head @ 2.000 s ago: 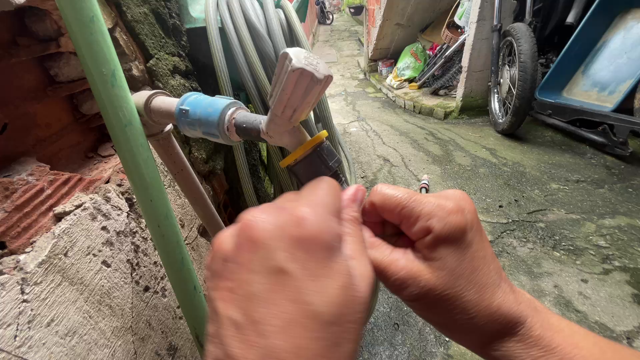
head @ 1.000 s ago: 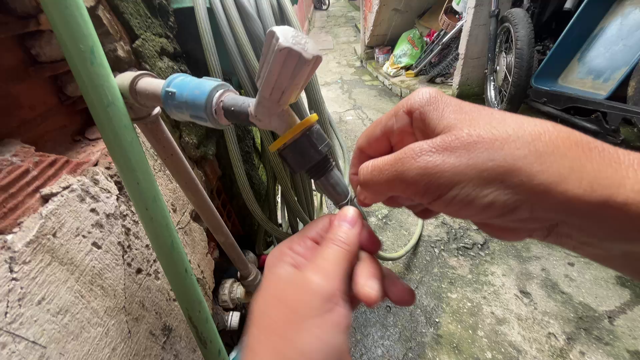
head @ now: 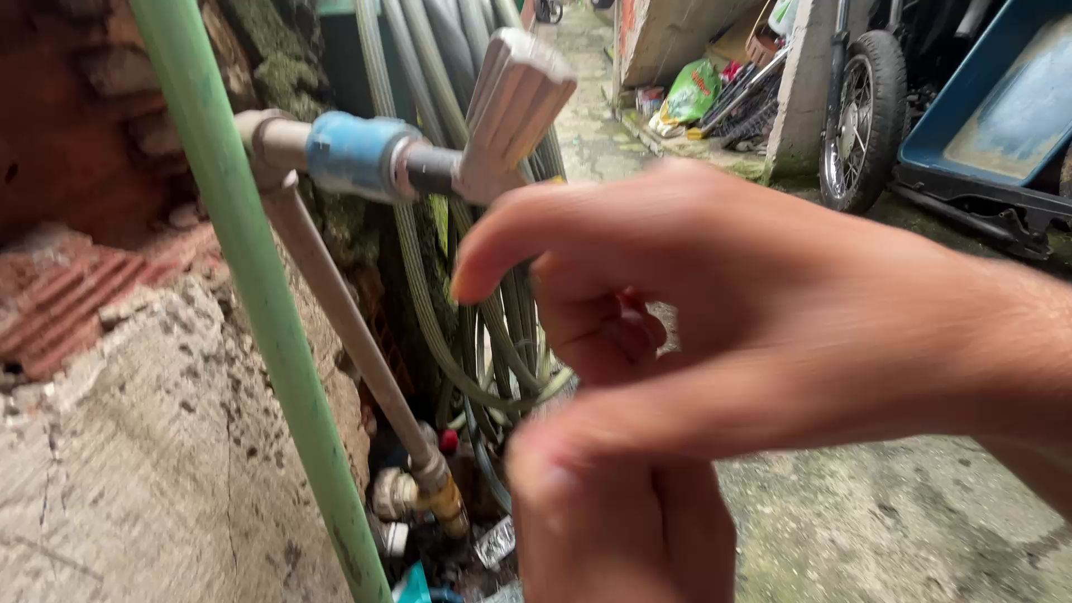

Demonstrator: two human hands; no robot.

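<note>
A plastic tap [head: 515, 109] with a fluted, worn handle sticks out from a blue pipe coupling [head: 360, 157] on a beige pipe. My right hand [head: 720, 293], blurred, crosses in front of the tap's outlet with its index finger bent and fingers apart. Just beneath it, partly behind its thumb, is my left hand [head: 620, 519] at the lower middle, its fingers mostly hidden. The hands overlap in view; whether either one holds anything is hidden. The tap's dark outlet fitting is covered by the right hand. A coiled garden hose [head: 419, 276] hangs behind the tap.
A green pipe [head: 251, 285] slants down at left beside a broken masonry wall [head: 126, 452]. A beige pipe [head: 352, 335] runs down to fittings amid debris. A wheel [head: 867, 121] and a blue tub [head: 946, 109] stand at the upper right, near a green bag [head: 691, 92] on a ledge.
One second ago both hands were at the tip of the dark outlet fitting. My right hand now lies across the front of the outlet, above my left hand, and hides the fitting.
</note>
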